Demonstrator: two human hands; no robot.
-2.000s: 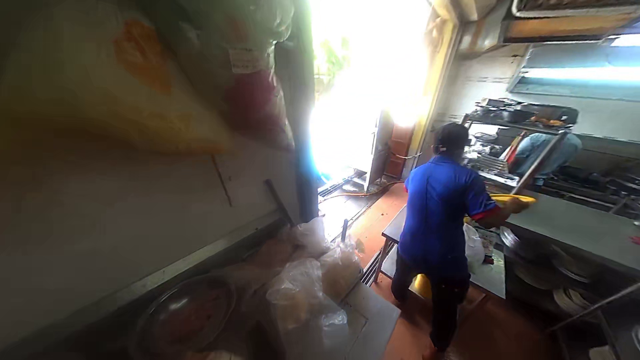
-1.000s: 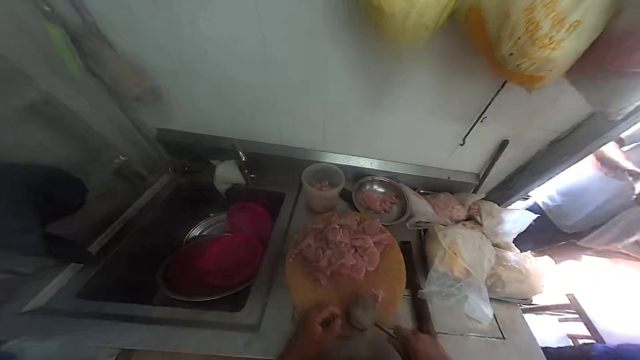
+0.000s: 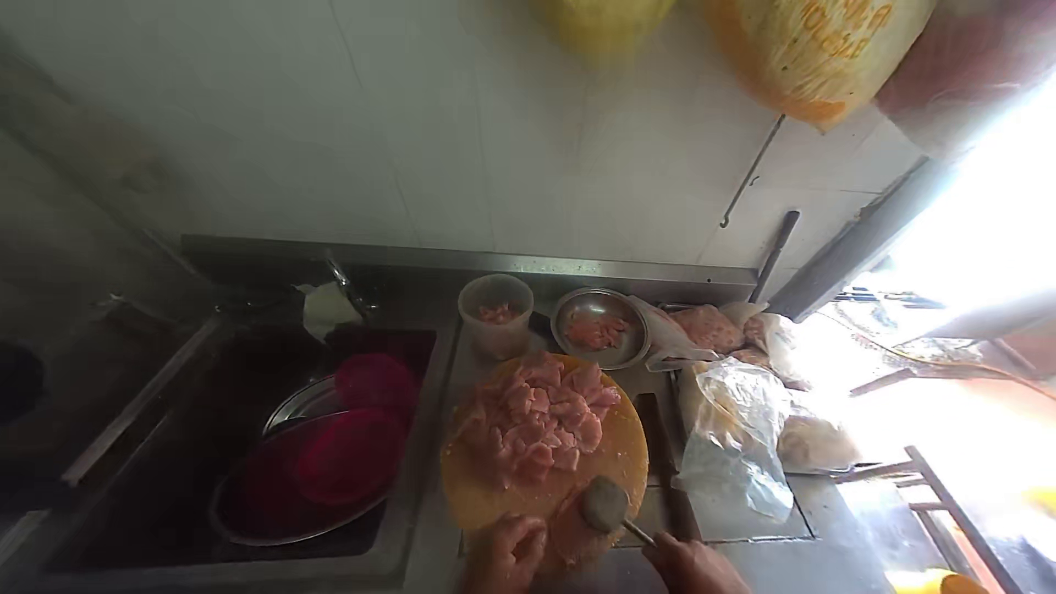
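Note:
My right hand (image 3: 693,564) grips the thin handle of a metal meat mallet (image 3: 605,504), whose rounded grey head is over a flattened piece of raw meat (image 3: 575,528) at the near edge of a round yellow cutting board (image 3: 631,437). Just left of that piece is my left hand (image 3: 513,551), its fingers curled beside the meat; whether they pinch it I cannot tell. A heap of raw meat pieces (image 3: 536,417) covers the board's far half. Behind the board stand a plastic tub (image 3: 497,309) and a steel bowl (image 3: 601,326), both with small meat pieces inside.
A sink (image 3: 412,371) at left holds red basins (image 3: 351,454) and a metal bowl. Plastic bags (image 3: 734,437) lie right of the board. Filled bags (image 3: 813,58) hang above, near a metal hook (image 3: 752,173). A metal stand (image 3: 949,511) is at lower right.
The view has swung from the doorway and a person in blue to the counter. Since one second ago, the mallet head has moved right, away from my left hand.

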